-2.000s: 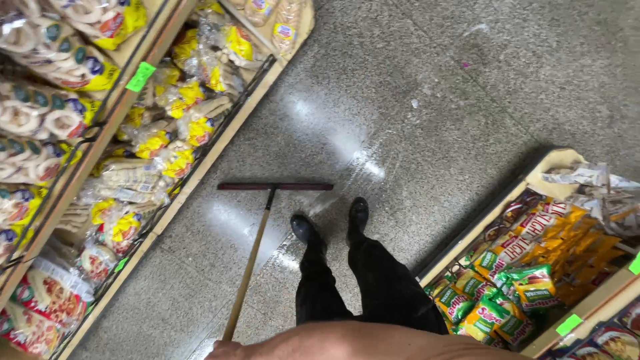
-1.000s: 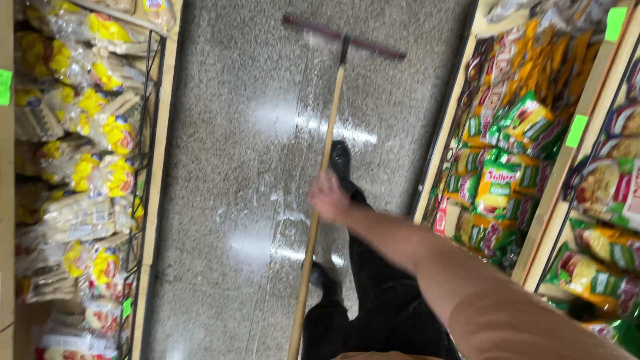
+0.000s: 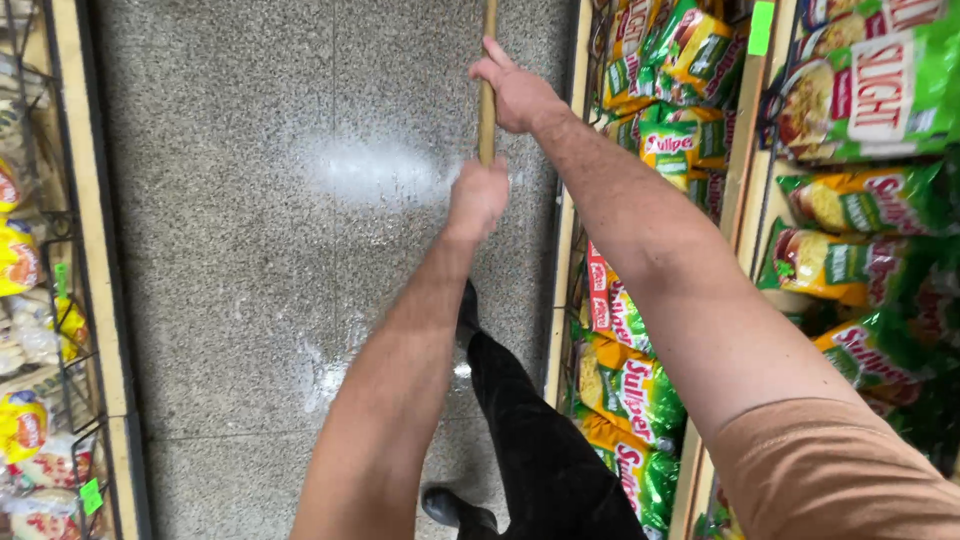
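A wooden pole handle (image 3: 487,129) runs up out of the top of the head view; its far end is out of frame. My left hand (image 3: 480,196) is closed around the pole's near end. Farther up the pole, my right hand (image 3: 517,88) wraps it from the right, with a finger or two stretched out over the wood. A small stretch of pole shows between the two hands. Beneath lies a grey speckled floor (image 3: 225,247) with shiny wet-looking patches.
Wooden-edged shelving with bagged goods (image 3: 19,424) lines the left side. On the right, a shelf edge (image 3: 562,300) borders green and yellow packets (image 3: 634,397), with more packets on a level farther right. My black boots (image 3: 442,506) stand on the floor between them.
The wide floor squeegee head, seen in both earlier frames, has gone out of view at the top. Both hands now show on the pole, where one showed a second ago. The view has turned.
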